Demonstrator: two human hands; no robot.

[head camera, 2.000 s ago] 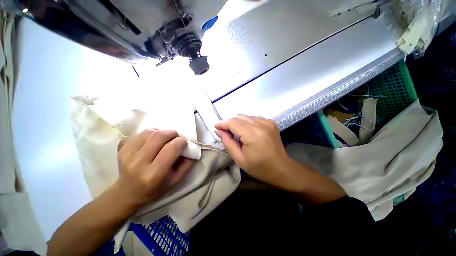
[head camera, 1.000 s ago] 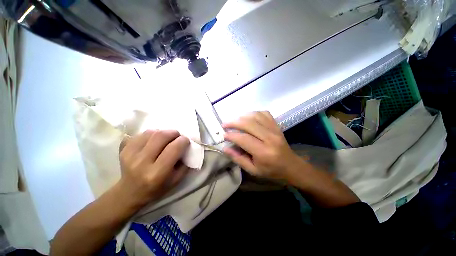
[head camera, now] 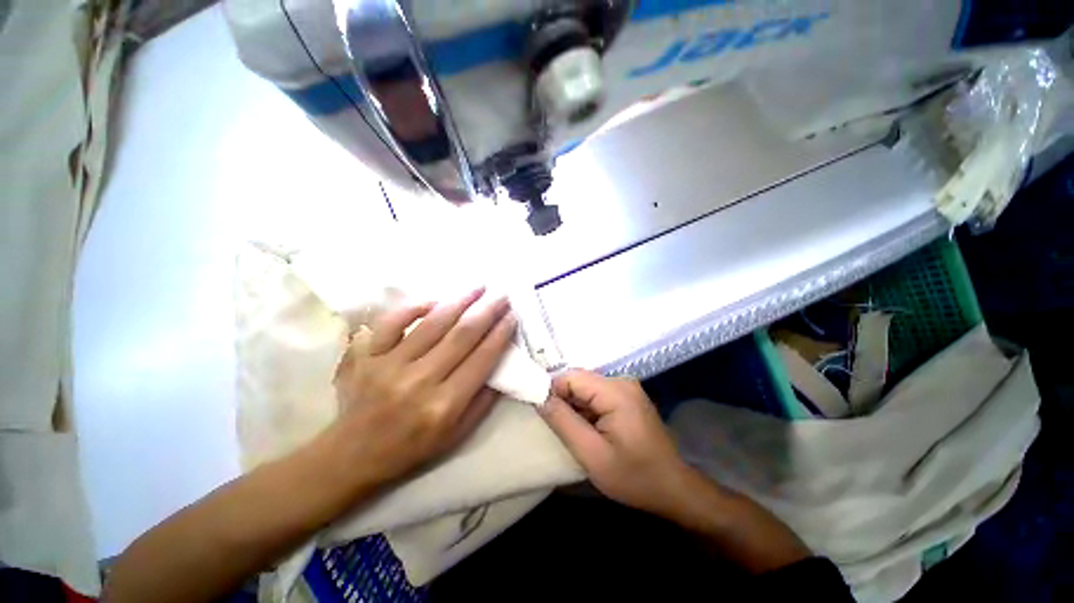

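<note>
A light beige garment panel [head camera: 279, 353] lies on the white table and hangs over its front edge toward the lap. My left hand [head camera: 430, 383] lies flat on the cloth with its fingers spread a little, holding nothing between them. A small pale facing piece [head camera: 519, 373] sticks out beside my left fingers. My right hand [head camera: 612, 436] pinches its tip between thumb and fingers at the table edge. The sewing machine head [head camera: 471, 71] stands just beyond my hands. The needle area is washed out by bright light.
Long beige panels [head camera: 35, 236] lie at the far left. A green basket [head camera: 960, 295] with scraps is right below the table, with beige cloth [head camera: 872, 471] draped over it. A blue crate [head camera: 365, 574] is below. A clear plastic bag [head camera: 1019, 112] lies at the table's right end.
The view has shifted, showing more of the machine head. My left hand has gone from pinching the cloth to lying flat on it. My right hand now pinches the facing's tip.
</note>
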